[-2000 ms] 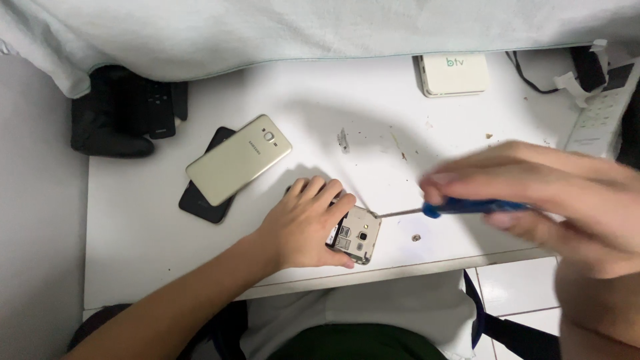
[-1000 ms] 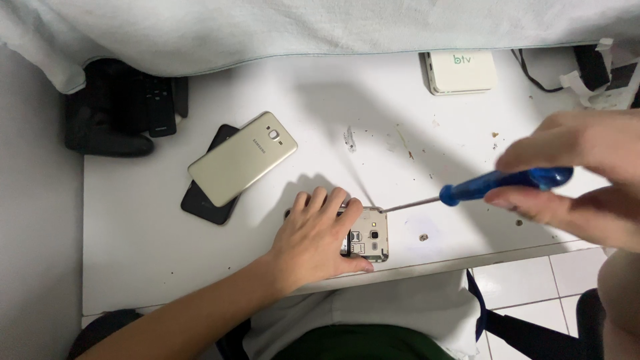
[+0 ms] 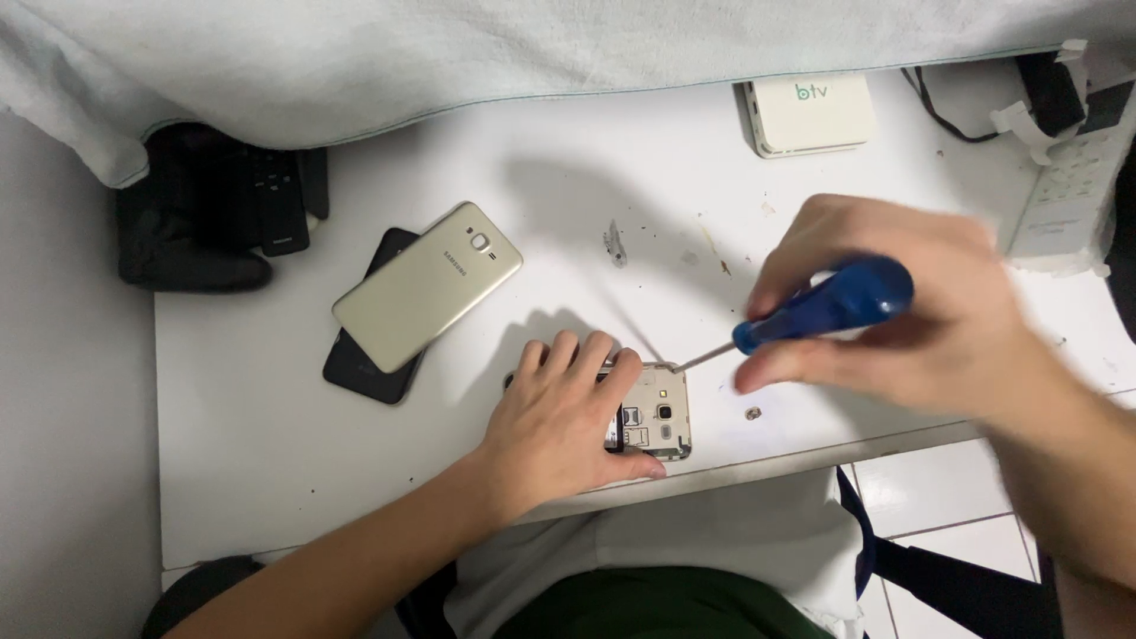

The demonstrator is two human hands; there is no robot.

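My left hand (image 3: 568,417) presses an opened smartphone (image 3: 666,390) onto the white desk near its front edge, covering much of it. The phone's camera, card slots and frame show to the right of my fingers. In my right hand (image 3: 896,311) is a screwdriver with a blue handle (image 3: 825,302); its tip meets or nearly meets the phone's upper right corner. A small pile of tiny screws or parts (image 3: 753,414) lies right of the phone. A gold Samsung back cover (image 3: 426,288) rests over a black phone or cover (image 3: 364,373) to the left.
A game controller (image 3: 177,257) and a black remote (image 3: 282,209) sit at the back left. A white TV box (image 3: 812,120) stands at the back. Toward the right lie a white remote (image 3: 1065,195) and a black adapter with cable (image 3: 1050,93). A cloth (image 3: 532,44) hangs over the desk's rear.
My right hand has changed its hold on the screwdriver, and the blue handle now stands out beyond the fingers. My left hand stays on the phone.
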